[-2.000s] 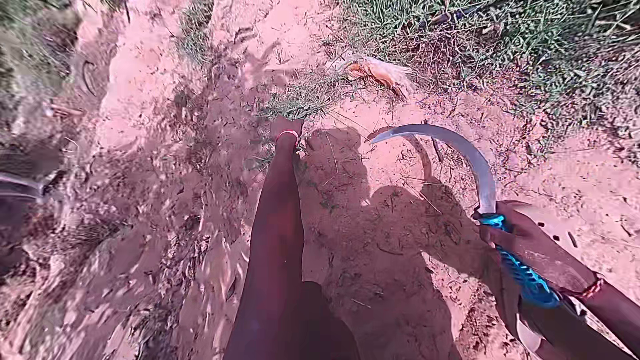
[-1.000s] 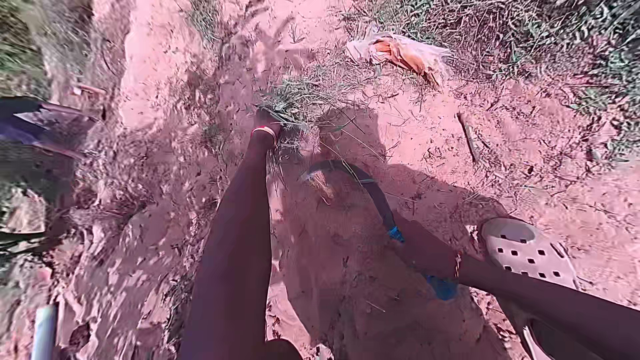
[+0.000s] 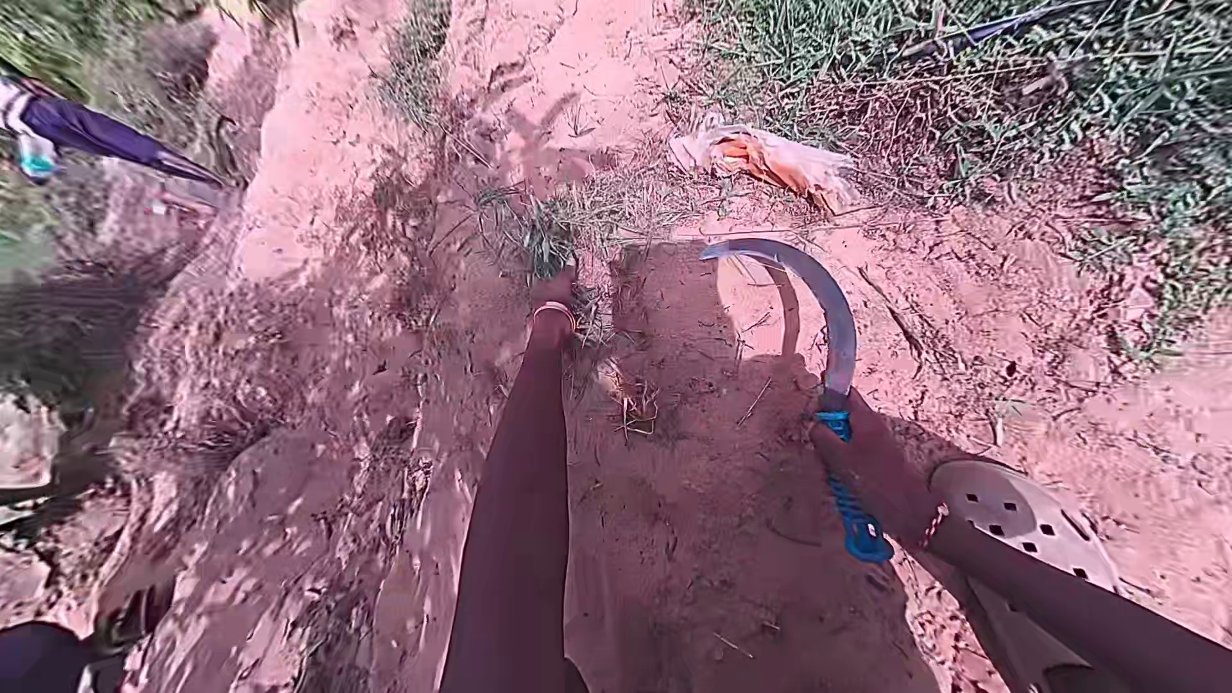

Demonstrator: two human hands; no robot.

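Note:
A sickle [image 3: 835, 327] with a curved metal blade is held in my right hand [image 3: 874, 464], its fingers closed on the blue-wrapped handle. The blade curves up and to the left, its tip towards my left hand. My left arm reaches forward, and my left hand [image 3: 553, 287] is at a tuft of green grass [image 3: 547, 241] on the reddish soil. Grass blades stick out around its fingers, which are partly hidden. Loose dry stalks [image 3: 637, 409] lie just right of my left wrist.
A crumpled pale and orange plastic bag [image 3: 770, 164] lies beyond the blade. Denser grass [image 3: 1001, 125] grows at upper right. A perforated clog [image 3: 1025, 520] is by my right wrist. Uneven ground drops off at left, where part of a person in dark clothing [image 3: 91, 130] shows.
The sickle went from the right to beside my left hand, where cut or loose stalks showed, and has since swung back right. My left hand has stayed at the grass.

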